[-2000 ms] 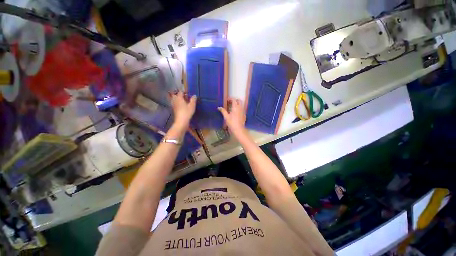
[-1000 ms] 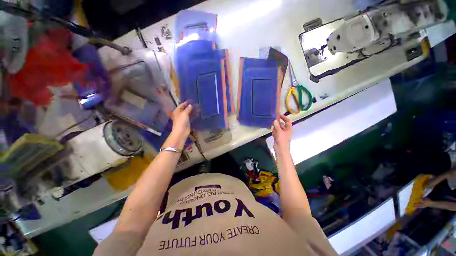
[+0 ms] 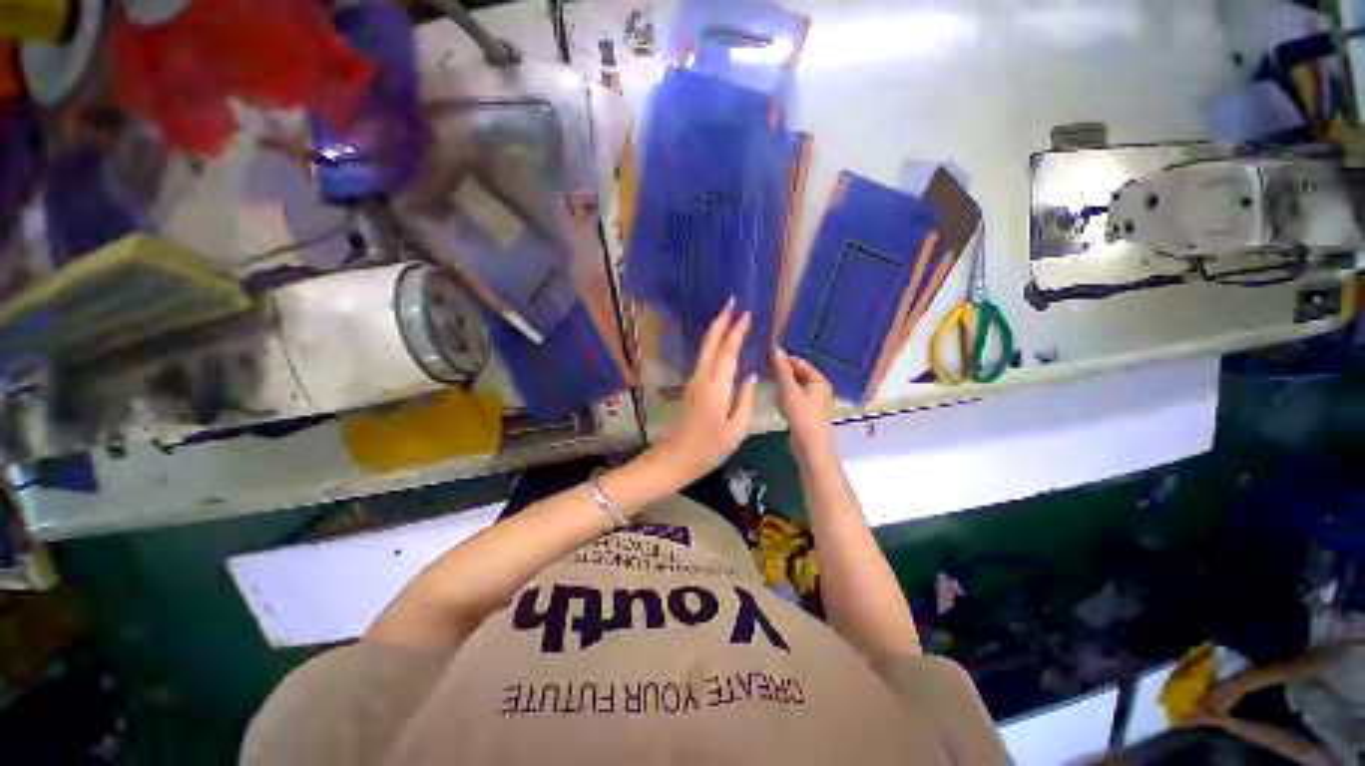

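Note:
Several blue sewing templates (image 3: 696,202) lie in an overlapping stack in the middle of the white table, with orange-brown edge strips on the right. My left hand (image 3: 713,401) lies over the stack's near end, fingers extended and a little apart. My right hand (image 3: 805,395) has its thumb and fingertips closed at the stack's near right corner; the exact grip is blurred. Another blue template (image 3: 859,285) with a rectangular slot outline lies tilted to the right, over further edge strips and a dark brown piece (image 3: 948,210).
Yellow-green scissors (image 3: 973,341) lie right of the templates. A sewing machine (image 3: 1183,210) is at the right, another machine (image 3: 359,329) at the left. More templates (image 3: 562,359) and yellow fabric (image 3: 427,431) lie left. Another person's arms (image 3: 1265,691) show at the lower right.
The view has shifted. My right hand has left the right template and moved to the middle stack; my left hand has moved right onto the stack's near end. The right template now lies tilted.

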